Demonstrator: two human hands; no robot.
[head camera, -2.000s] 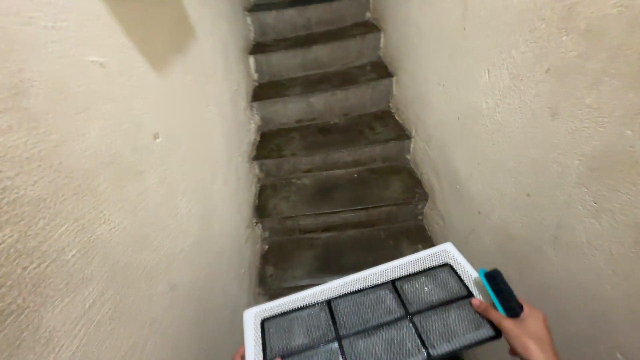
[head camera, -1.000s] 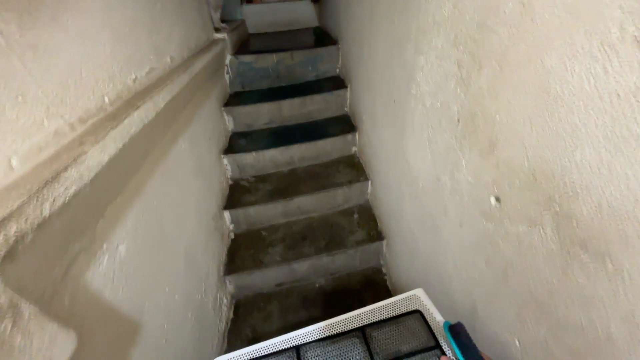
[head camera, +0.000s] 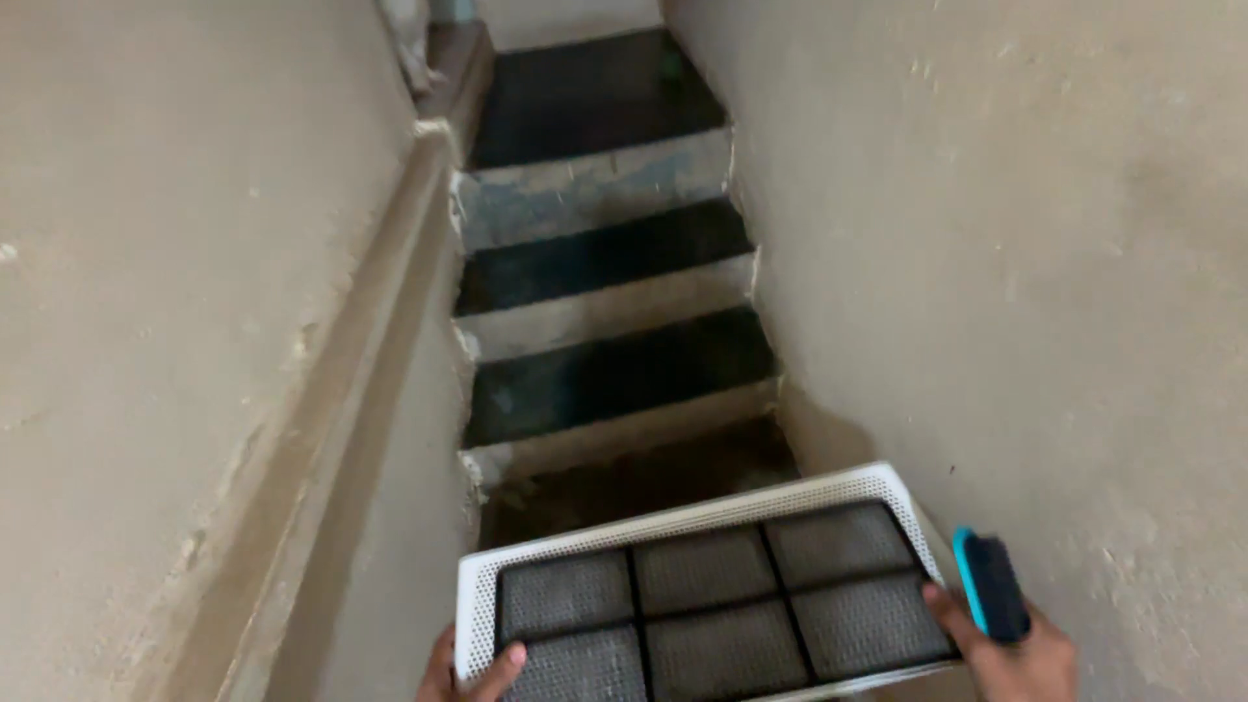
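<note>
A white perforated plastic panel (head camera: 673, 521) with a black-framed mesh filter (head camera: 717, 610) set in it spans the bottom of the view, slightly tilted. My left hand (head camera: 473, 671) grips its left end, the thumb over the filter's edge. At the right end my right hand (head camera: 1014, 648) holds the panel with a thumb on the frame. The same hand also holds a brush (head camera: 993, 585) with a turquoise body and dark bristles, upright beside the panel's right edge. The fingers beneath the panel are hidden.
A narrow staircase with dark treads (head camera: 624, 361) runs ahead between a rough plastered left wall (head camera: 175, 195) and a right wall (head camera: 994, 244). A ledge (head camera: 341, 409) slopes along the left wall. Pale cloth-like material (head camera: 405, 39) is at the upper left.
The view has moved along the stairs, and the upper treads look nearer. The panel shows more fully than one second ago, and both hands are in view again, still holding it.
</note>
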